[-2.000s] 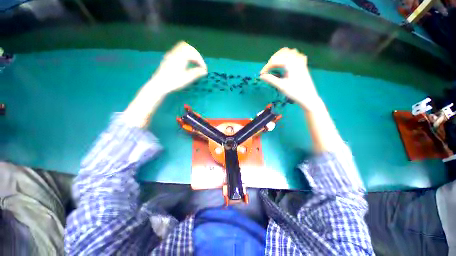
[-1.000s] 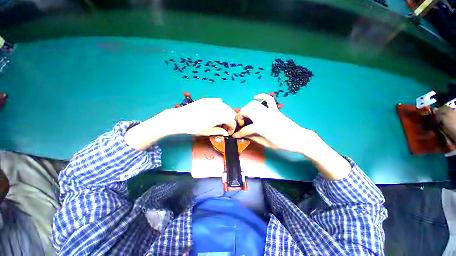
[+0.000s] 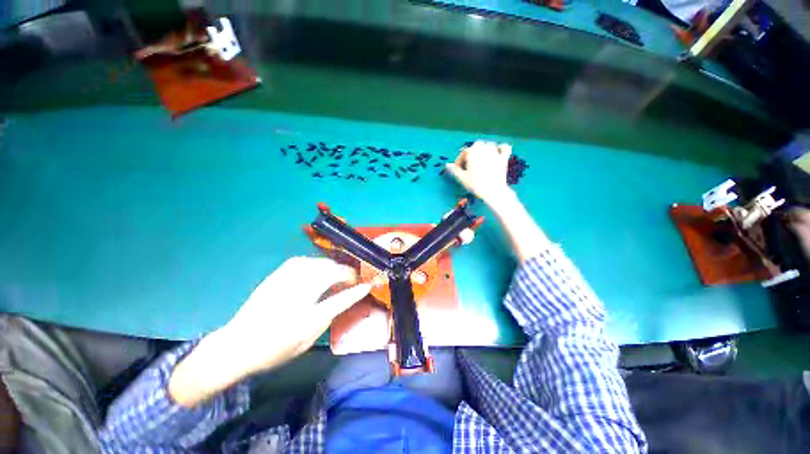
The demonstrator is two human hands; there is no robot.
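Observation:
The fixture stands in front of me with its orange-red base plate near the table's front edge. Three glossy black legs form a Y on it, meeting at a small dark hub above the orange centre disc. My left hand is just left of the hub, thumb and index finger close together; I cannot tell if a small part is between them. My right hand is at the pile of small black parts, fingers bent down, fingertips hard to see. Loose black parts lie scattered to its left.
Another fixture with an orange-red plate is on the dark green strip at the upper left. A further fixture stands on the table at the right, with a neighbour's hand beside it. Teal table runs across.
My hands have parted from the hub. My right hand has moved up and right to the pile; my left hand has drawn back to the left and down. A fixture has appeared at the upper left.

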